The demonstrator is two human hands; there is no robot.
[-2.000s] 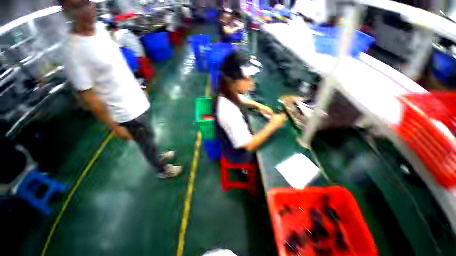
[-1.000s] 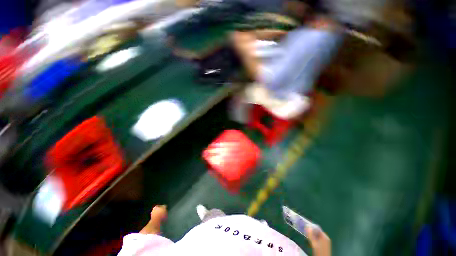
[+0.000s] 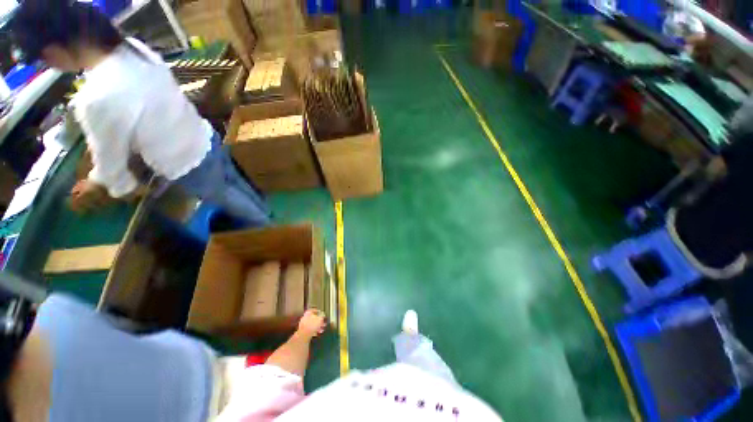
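Note:
My left hand (image 3: 312,323) is low in the middle of the view, at the near right corner of an open cardboard carton (image 3: 219,276). Its fingers look loosely curled; whether they touch the carton or hold anything I cannot tell. The carton stands on the floor, with long flat brown pieces (image 3: 262,290) inside. My right hand is not in view. My white shirt and one shoe show at the bottom.
A person in white (image 3: 144,111) leans over the green bench at left; another in light blue (image 3: 124,371) is close at lower left. More filled cartons (image 3: 348,165) stand ahead. Green floor (image 3: 446,239) runs between yellow lines. Blue stool (image 3: 652,268) and blue crate (image 3: 681,363) are at right.
The view has swung along the aisle, from the red baskets to the cartons. My right hand, with a flat phone-like object, has left the picture. My left hand now shows by the carton.

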